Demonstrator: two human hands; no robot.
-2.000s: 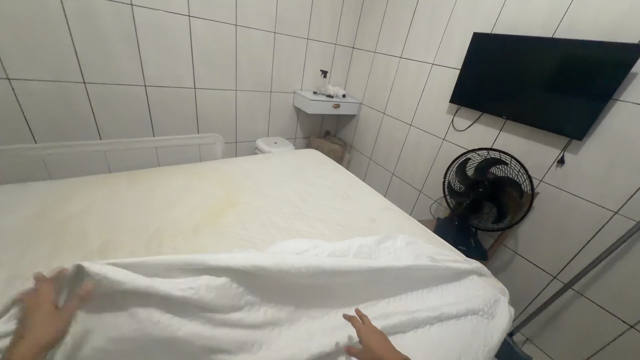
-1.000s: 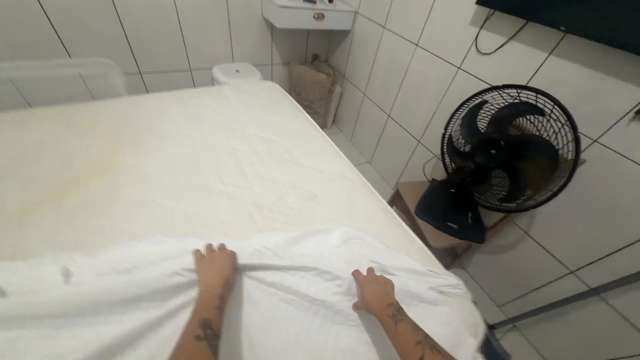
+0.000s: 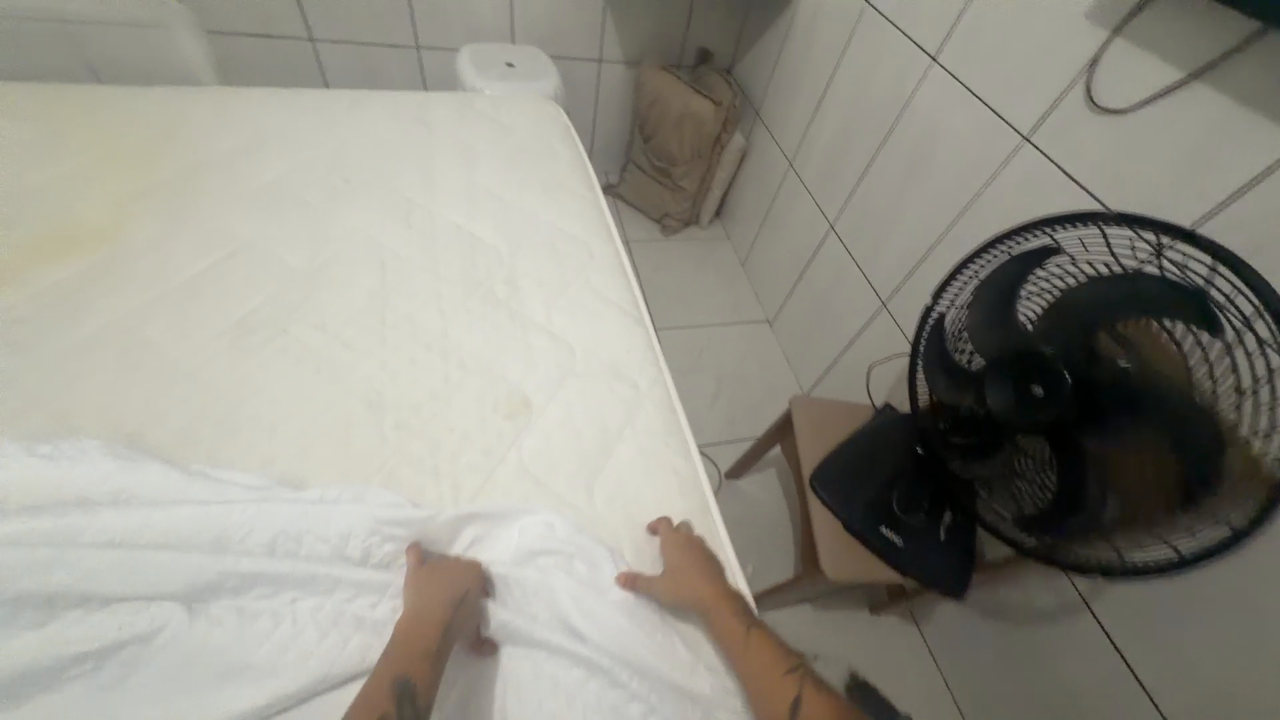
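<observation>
A white sheet [image 3: 250, 590] lies wrinkled over the near part of a cream quilted mattress [image 3: 380, 280]. My left hand [image 3: 445, 590] is on the sheet near its edge, and fabric bunches by its fingers; whether it grips the cloth cannot be told. My right hand [image 3: 685, 575] rests by the mattress's right edge, where the sheet ends, its thumb and fingers apart with no cloth seen between them. The far part of the mattress is bare and has yellowish stains at the left.
A black fan [image 3: 1090, 390] stands on a wooden chair or stool [image 3: 835, 500] right of the mattress. Beyond the far corner are a white lidded bin [image 3: 510, 70] and a beige cushion [image 3: 680, 145] against the tiled wall. A cable [image 3: 1110, 100] hangs at the upper right.
My hands, far apart two seconds ago, came closer together over the sheet. My right hand has since moved toward the mattress's right edge. The view has tilted down and closer.
</observation>
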